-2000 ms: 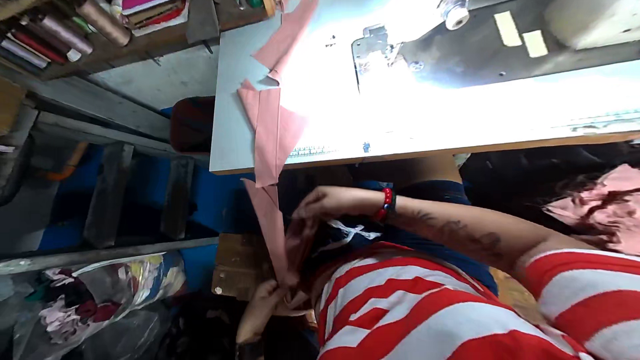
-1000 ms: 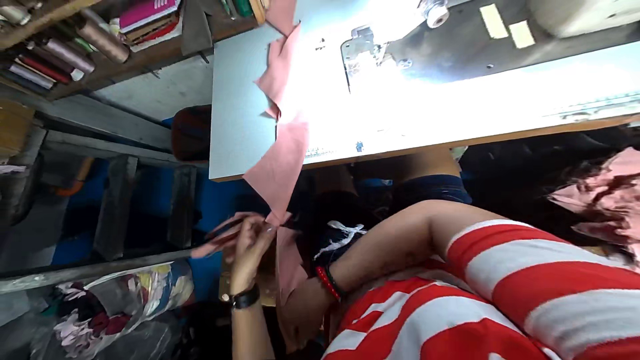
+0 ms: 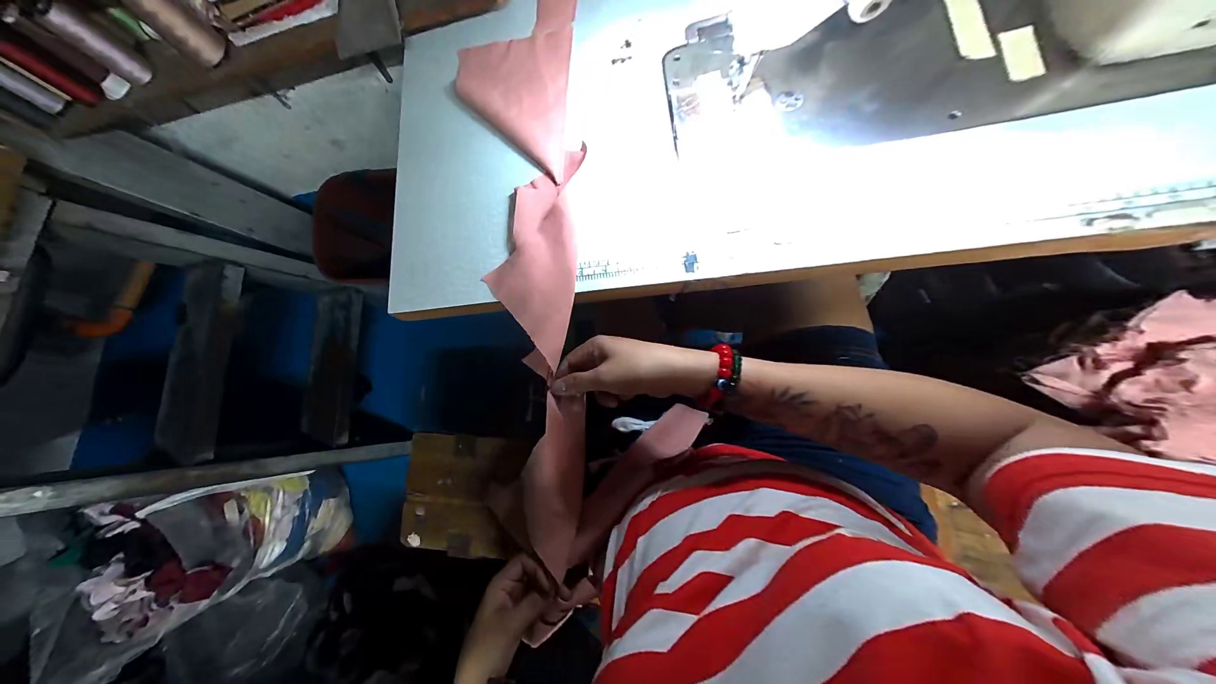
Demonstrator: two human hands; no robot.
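Observation:
A chain of pink fabric pieces (image 3: 541, 247) runs down over the left end of a white sewing table (image 3: 437, 209) and hangs past its front edge. My right hand (image 3: 627, 369), with a red bead bracelet at the wrist, pinches the chain at a narrow join just below the edge. Lower down, my left hand (image 3: 518, 598) grips the fabric near its bottom, where pieces bunch beside the striped shirt. Another pink strip (image 3: 670, 432) lies across the lap. The sewing machine's needle area (image 3: 712, 76) is brightly lit on the table, to the right of the chain.
Thread cones (image 3: 95, 43) lie on a wooden shelf at upper left. A clear plastic bag of fabric scraps (image 3: 190, 560) is at lower left, below wooden slats (image 3: 199, 361). A wooden box (image 3: 456, 494) stands under the hands. More pink fabric (image 3: 1159, 380) is heaped at right.
My right hand has risen from the lap to just under the table edge and pinches the chain there. My left hand has moved down, and the fabric is drawn out between them.

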